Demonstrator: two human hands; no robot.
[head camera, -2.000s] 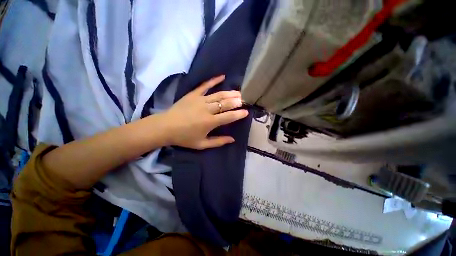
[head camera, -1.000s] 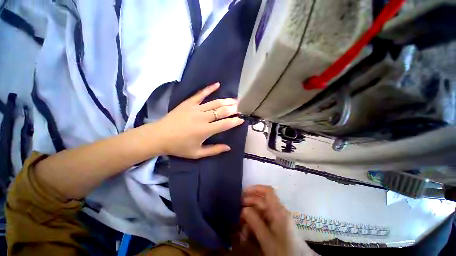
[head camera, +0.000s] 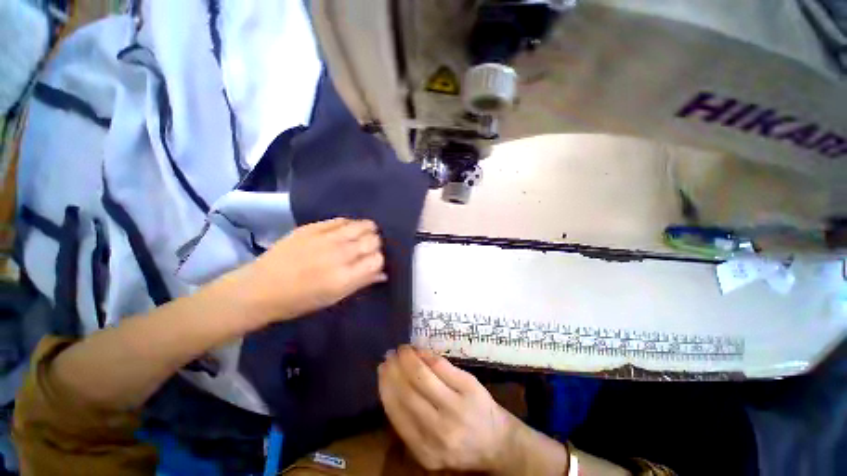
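Observation:
The dark navy fabric (head camera: 358, 186) runs from under the sewing machine head down over the table's front edge. Its pale grey-blue reverse side (head camera: 269, 65), with dark seam strips, spreads at the left. My left hand (head camera: 320, 265) lies on the navy fabric with its fingers bent, left of the fabric's edge. My right hand (head camera: 441, 404) pinches the navy fabric's right edge at the table's front. The presser foot area (head camera: 432, 167) is at the fabric's edge; the needle cannot be made out.
The off-white machine arm marked HIKARI (head camera: 613, 84) spans the upper right. A printed measuring tape (head camera: 576, 339) runs along the table's front edge. A green-blue tool (head camera: 701, 240) and a white scrap (head camera: 757, 272) lie at the right. A blue strip (head camera: 273, 451) shows below.
The view has shifted, showing the machine's arm and bed. My left hand has moved down the fabric, away from the machine head. My right hand came into view and now holds the fabric's edge.

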